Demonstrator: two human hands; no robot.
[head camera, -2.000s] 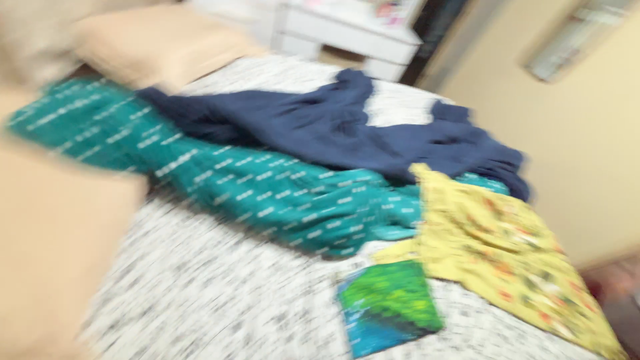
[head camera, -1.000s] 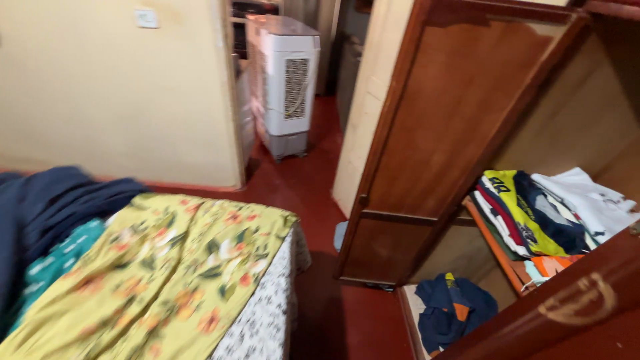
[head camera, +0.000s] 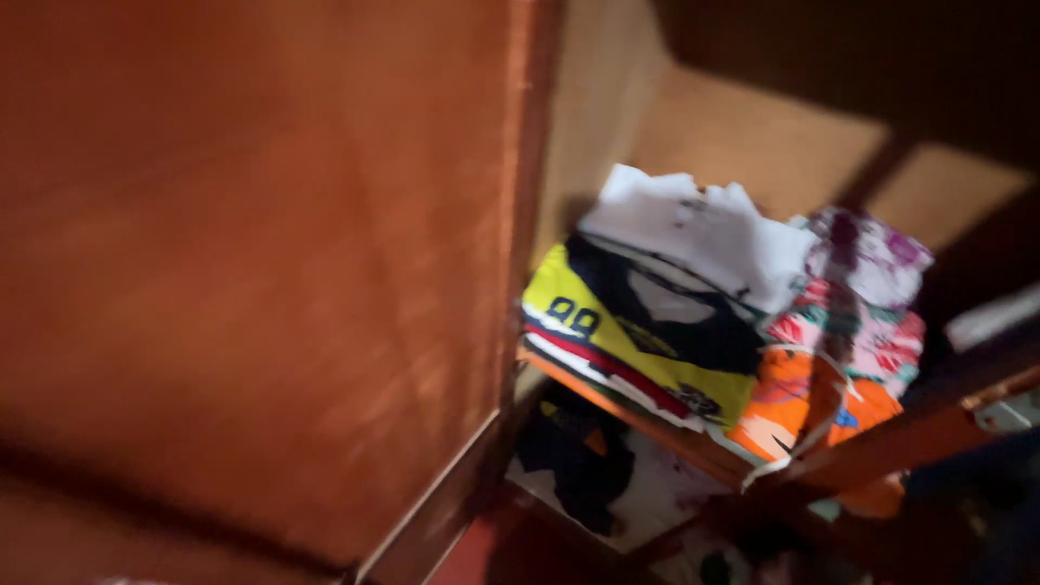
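Neither of my hands shows in the head view. Folded clothes lie on a shelf inside an open wooden wardrobe. Among them are a yellow and navy shirt on a stack of folded garments, and a white garment behind it. To their right sit a white and purple garment, a pink floral garment and an orange printed garment with a pale cord across it. On the lower level a dark garment lies crumpled. The picture is partly blurred.
A large brown wooden door panel fills the left side. The front edge of the shelf runs below the stack. A dark wooden frame piece with a metal fitting crosses the lower right. Red floor shows at the bottom.
The view has swung from the bed with its clothes and yellow floral cloth to a close look into the wardrobe. No hand appears in any frame.
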